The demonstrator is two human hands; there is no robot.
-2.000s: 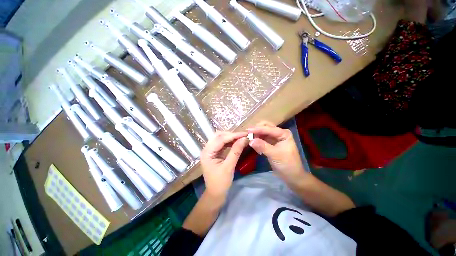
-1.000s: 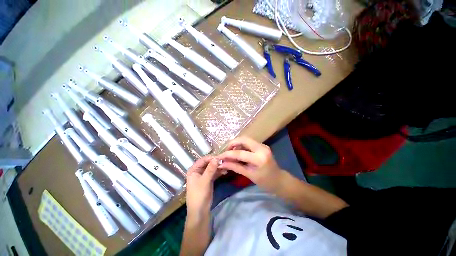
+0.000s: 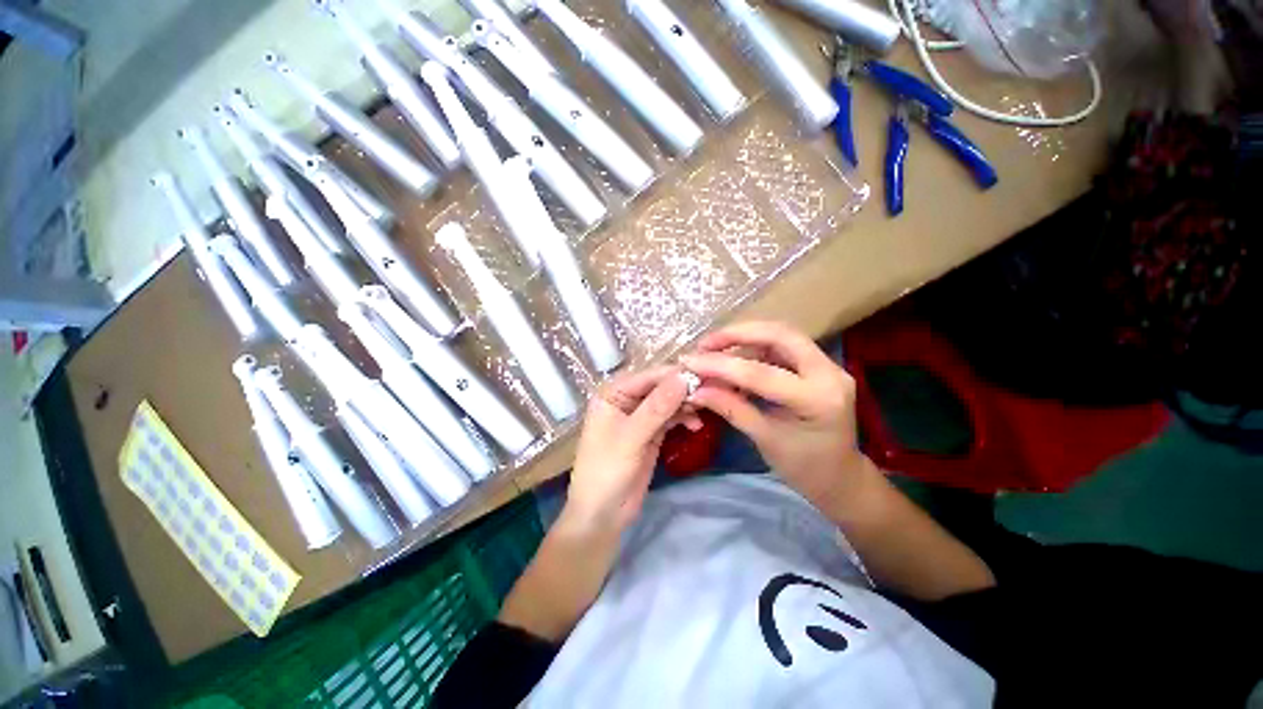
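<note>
A tiny white plastic part (image 3: 691, 385) is pinched between the fingertips of both hands above my lap. My left hand (image 3: 621, 436) holds it from the left and my right hand (image 3: 792, 409) from the right; fingers hide part of it. White electric toothbrush units (image 3: 533, 270) lie in rows on clear blister trays (image 3: 720, 229) on the brown bench. Two blue-handled nippers (image 3: 898, 146) lie close together at the upper right, untouched.
A pale yellow sticker sheet (image 3: 208, 519) lies at the left bench edge. A white cord (image 3: 1032, 114) and clear bag (image 3: 1018, 31) lie at the upper right. A green crate (image 3: 402, 630) is below the bench, a red stool (image 3: 1032, 436) at right.
Since one second ago the view has shifted, with the bench things higher and further right. The two hands still meet at the small part, their fingers rearranged. A second nipper pair shows since two seconds ago.
</note>
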